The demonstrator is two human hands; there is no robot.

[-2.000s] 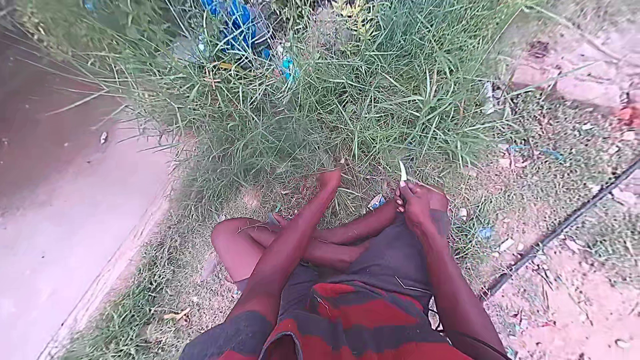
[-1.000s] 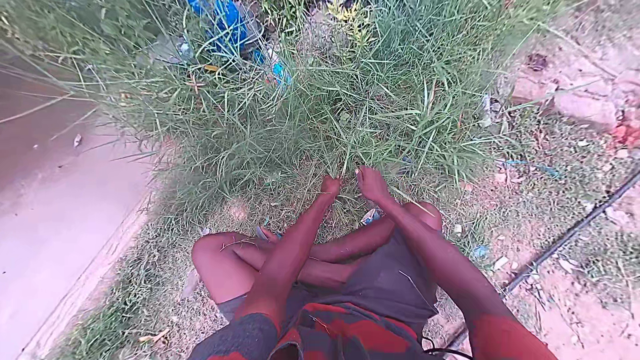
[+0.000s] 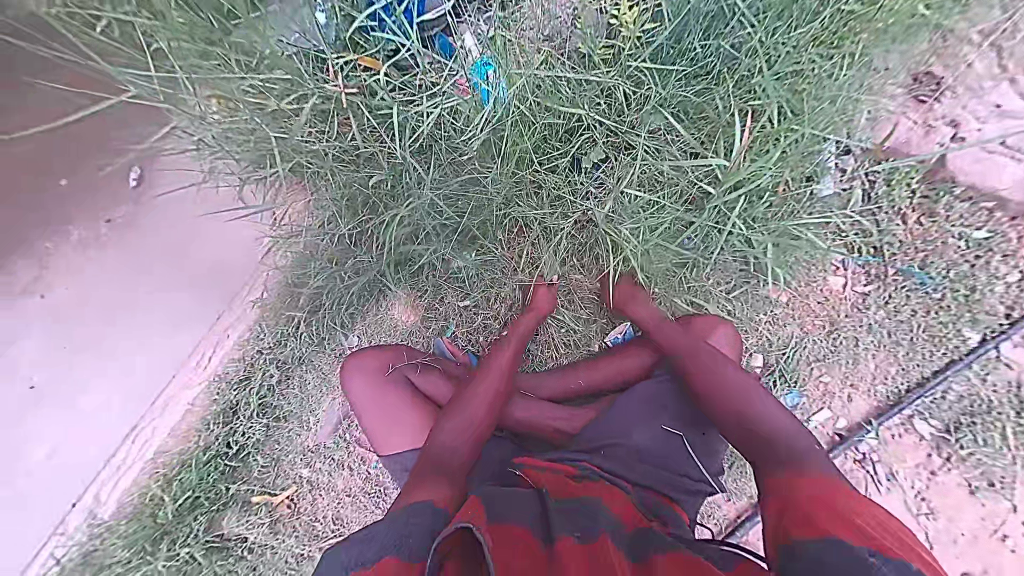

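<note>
My left hand point(image 3: 542, 296) is low at the near edge of the tall green grass point(image 3: 448, 192), its fingers curled among short blades; whether it grips any cannot be told. To its right, my right hand point(image 3: 628, 296) is bent at the base of a grass clump, with blades crossing the fingers. What it holds is hidden, and no knife shows in it now. The two hands are a short way apart, in front of my crossed legs point(image 3: 592, 380). Cut or loose stalks lie on my knee and on my dark shorts point(image 3: 656, 432).
A concrete slab point(image 3: 120, 320) with a raised edge runs along the left. Blue plastic litter point(image 3: 486, 80) lies in the grass ahead. A black hose or cable point(image 3: 936, 392) crosses the ground at right, near broken brick-like pieces point(image 3: 988, 160).
Two seconds ago my right hand held a knife with a pale blade above my knee. It then moved left into the grass beside my left hand; now the hands are farther apart.
</note>
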